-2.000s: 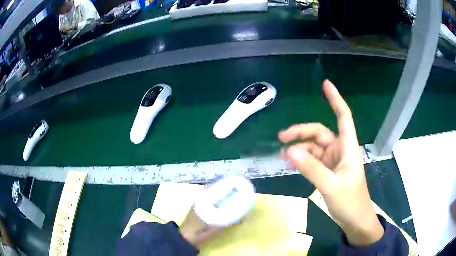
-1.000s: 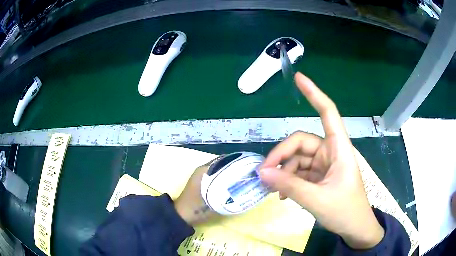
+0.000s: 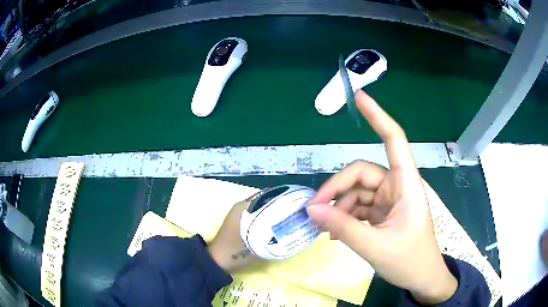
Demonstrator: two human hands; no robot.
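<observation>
My left hand (image 3: 231, 240) is closed around a white handheld device (image 3: 255, 231), its oval head face turned up towards the camera. The face shows a blue window, small dark print and a dark triangle. My right hand (image 3: 384, 210) has thumb and bent finger pinched at the right edge of the face; whether they grip a film there I cannot tell. Its index finger points up, with a thin clear film (image 3: 349, 90) hanging on the fingertip, seen nearly edge-on. Yellow backing sheets (image 3: 336, 270) with print lie under my hands.
Several white devices (image 3: 219, 77) lie on the green belt (image 3: 144, 90) beyond the scuffed rail (image 3: 228, 160). A printed strip (image 3: 61, 231) lies left, another (image 3: 459, 234) right under my right wrist. A grey post (image 3: 505, 78) and white paper (image 3: 520, 210) are at right, a translucent bottle-like object (image 3: 17, 222) far left.
The device came up to my right hand's pinching fingers and the view tilted down. Since one second ago, both hands have barely moved; the belt devices have shifted right.
</observation>
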